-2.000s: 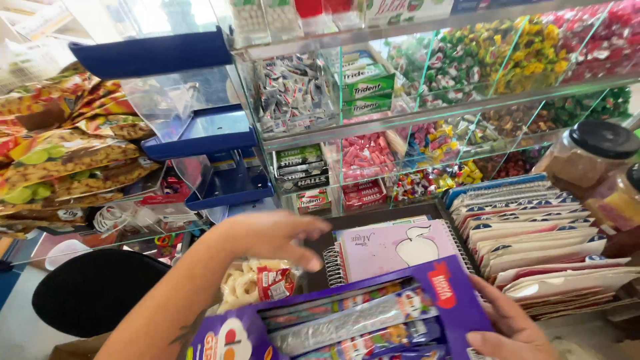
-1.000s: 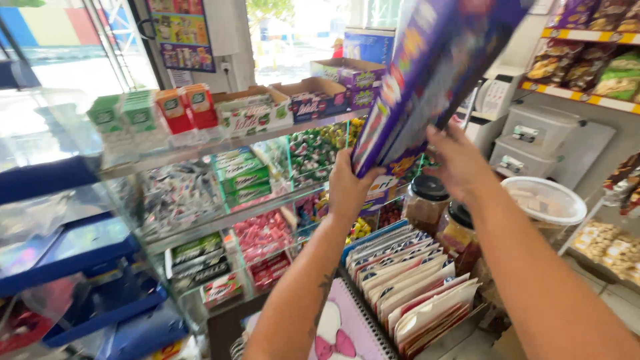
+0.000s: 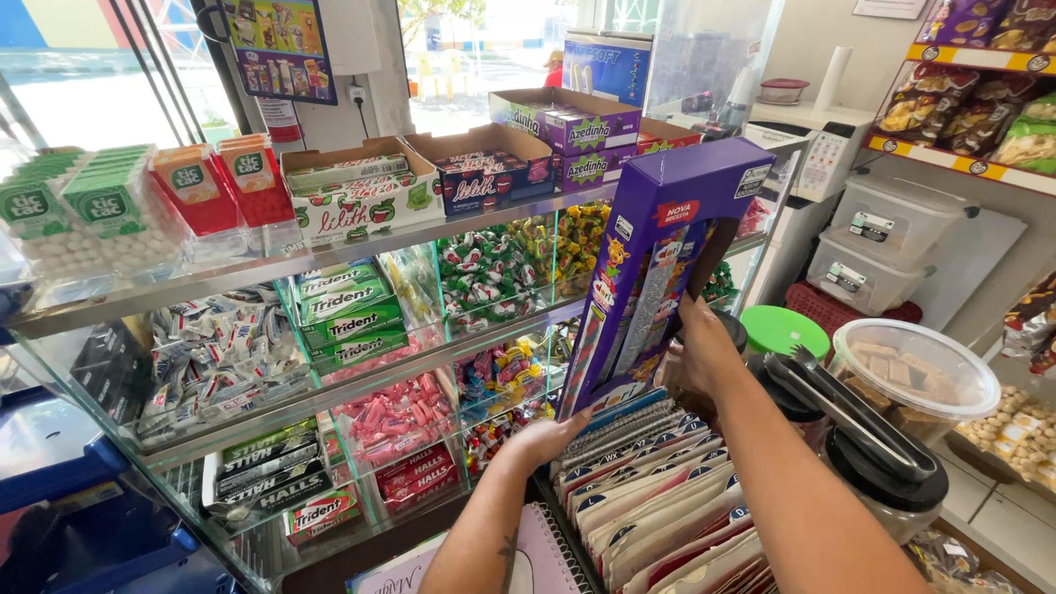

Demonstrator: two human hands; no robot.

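A purple cardboard display box of wrapped candy (image 3: 635,272) is held tilted upright between my hands, above a file of tabbed index cards (image 3: 660,511). My left hand (image 3: 549,437) grips its lower left end. My right hand (image 3: 701,346) holds its right side, the fingers partly hidden behind the box. Just left of the box is the glass candy display (image 3: 330,388), with wrapped candies in its compartments. A spiral notebook (image 3: 536,553) lies below my left forearm.
On the top shelf stand Tic Tac packs (image 3: 107,198), an open gum box (image 3: 363,190) and Azedinha boxes (image 3: 569,124). At right are black tongs (image 3: 841,404) on a jar lid, a round tub of brown sweets (image 3: 907,371) and a green lid (image 3: 784,330). Blue trays (image 3: 74,511) sit at lower left.
Two seconds ago the box lay low with my left hand off it. Both hands then raised it, and it now stands lower than one second ago, beside the display. The view has shifted.
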